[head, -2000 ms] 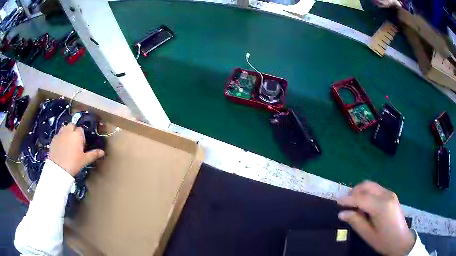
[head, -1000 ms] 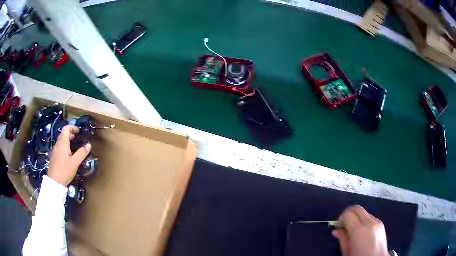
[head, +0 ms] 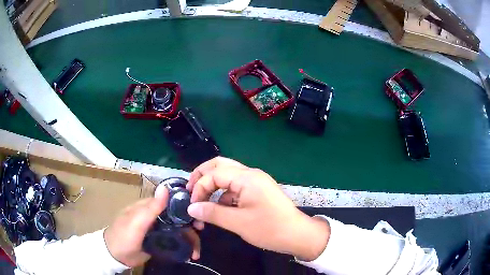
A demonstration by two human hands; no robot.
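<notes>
My left hand (head: pixel 131 231) holds a round speaker (head: pixel 179 205) with a silvery back, at the lower middle. A second dark disc (head: pixel 169 244) hangs just below it at the same hand, blurred. A thin pale wire trails beneath. My right hand (head: pixel 242 207) pinches at the right rim of the speaker with thumb and fingers; whether it also holds a thin piece there is hidden. Both hands are above the black mat (head: pixel 268 258).
The speaker carton (head: pixel 96 188) with tangled speakers is at lower left. On the green belt (head: pixel 209 43) lie a red housing with speaker (head: pixel 150 100), two red housings with no speaker (head: pixel 261 88) (head: pixel 404 87), and black back covers (head: pixel 311 106). A white post (head: pixel 48 102) stands left.
My left hand has come out of the carton with the speakers. My right hand has left the black sheet and met it at the speaker. The belt units appear further left in view.
</notes>
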